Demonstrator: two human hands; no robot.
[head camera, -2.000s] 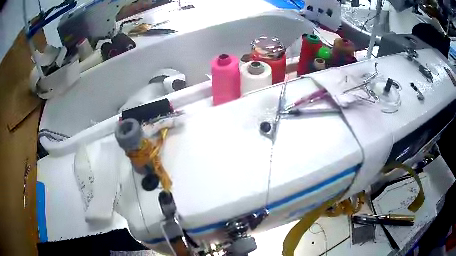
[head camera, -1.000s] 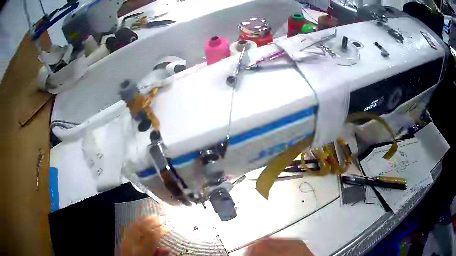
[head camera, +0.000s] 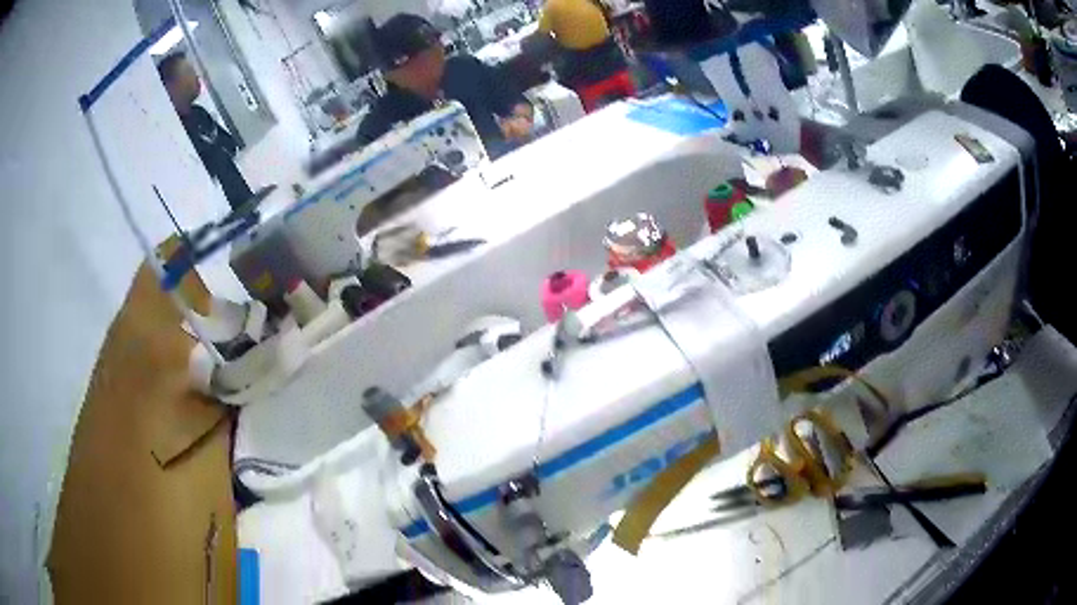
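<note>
The white sewing machine arm with a blue stripe runs from lower left to upper right. Its needle end is near the bottom edge, where metal parts show. A little dark cloth shows at the bottom edge beside it. Scissors with yellow handles lie on the bed in front of the arm. A mustard tape hangs at the arm's front. A white strip is tied round the arm. Neither of my hands is in the picture.
Behind the arm stand a pink thread cone, a jar with a shiny lid and a red and green cone. Brown board is at left. A person in a dark cap sits beyond; others are further back. Papers lie at right.
The view has tilted up, so the machine sits lower and the workshop behind shows. The blurred hands at the bottom edge one second ago are out of the picture, with most of the cloth.
</note>
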